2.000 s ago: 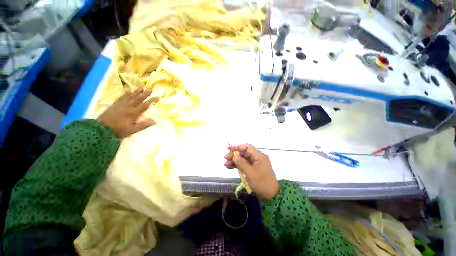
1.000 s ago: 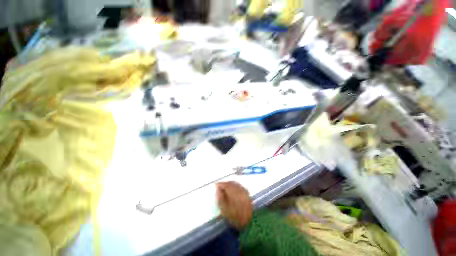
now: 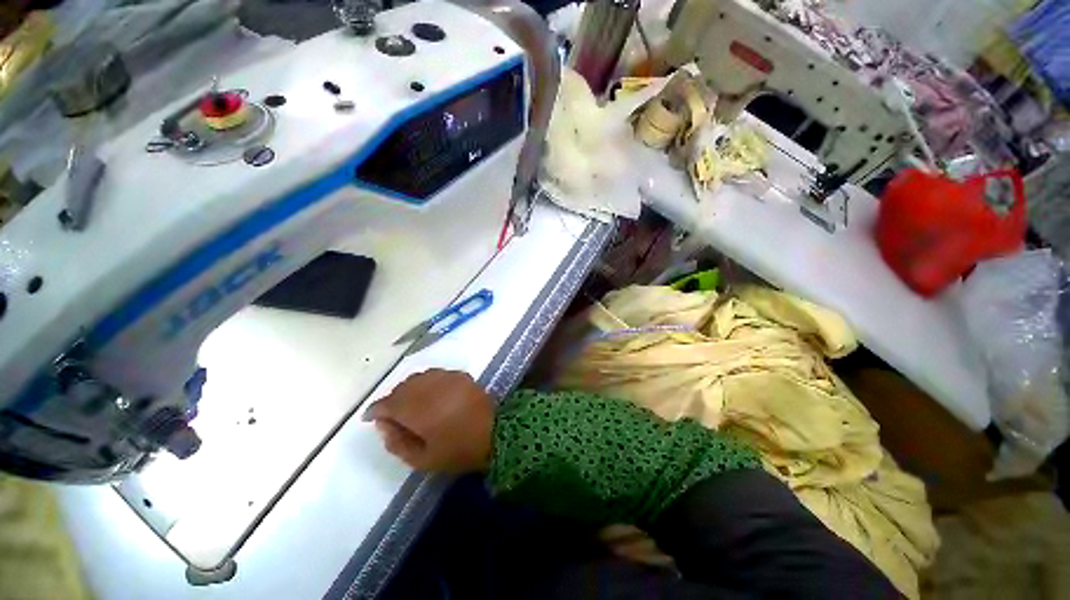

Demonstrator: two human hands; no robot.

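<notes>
My right hand (image 3: 434,420) rests at the front edge of the white table with its fingers curled in. I see nothing in it, though its palm side is hidden. The blue-handled thread snips (image 3: 460,312) lie just beyond it. The white JACK sewing machine (image 3: 264,223) fills the left side, its needle area at the lower left. A flat black rectangle (image 3: 323,285), perhaps a phone, lies under its arm. My left hand is out of the picture. A heap of pale yellow cloth (image 3: 751,387) lies below the table at right.
A measuring band (image 3: 534,307) runs along the table's front edge. At right, a second machine (image 3: 810,88) stands on a white table (image 3: 810,275), with yellow scraps (image 3: 733,158) and a red bag-like item (image 3: 939,229). Clear plastic (image 3: 1021,352) hangs at far right.
The view has swung right and closer to the machine. My left hand and the large yellow cloth on the table have left view. The strip seen earlier in my right hand no longer shows.
</notes>
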